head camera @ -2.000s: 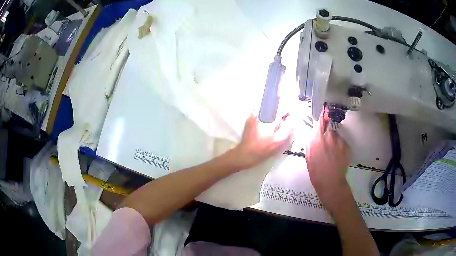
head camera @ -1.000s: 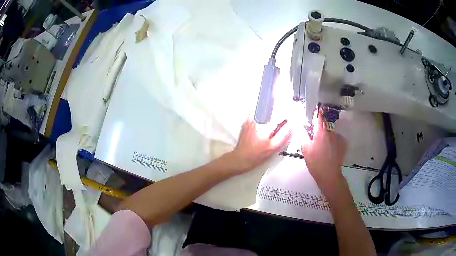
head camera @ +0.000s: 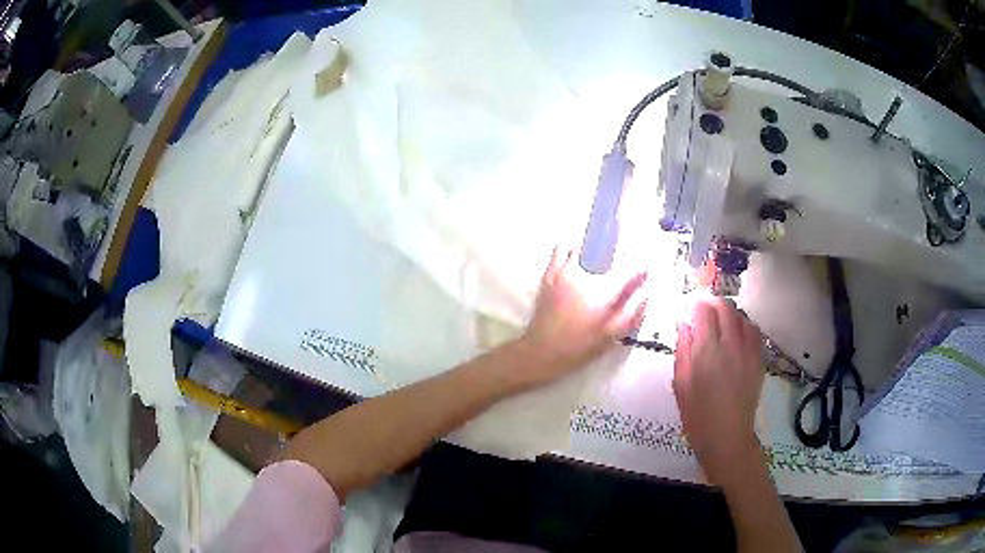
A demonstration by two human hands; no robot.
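Observation:
A large cream-white garment piece (head camera: pixel 432 162) lies across the table left of the off-white sewing machine (head camera: pixel 821 184). My left hand (head camera: pixel 583 313) rests flat on the cloth below the grey-blue lamp (head camera: pixel 607 216), its fingers apart. My right hand (head camera: pixel 718 362) is just in front of the needle area (head camera: pixel 691 259), its fingers bent together. Glare hides the fingertips and the cloth edge there, so I cannot tell what they hold. A thin dark tool (head camera: pixel 786 362) with metal parts lies right of my right hand.
Black-handled shears (head camera: pixel 830 410) lie beside the machine bed. Printed paper sheets (head camera: pixel 934 405) are at the right. More cream pieces (head camera: pixel 200 216) lie over blue at the left and hang down past a yellow rail (head camera: pixel 232 405). Another machine (head camera: pixel 76 130) stands at far left.
My right hand has drawn back a little from under the machine head toward the front edge. The thin tool now shows beside it. My left hand stays on the cloth, which has shifted slightly.

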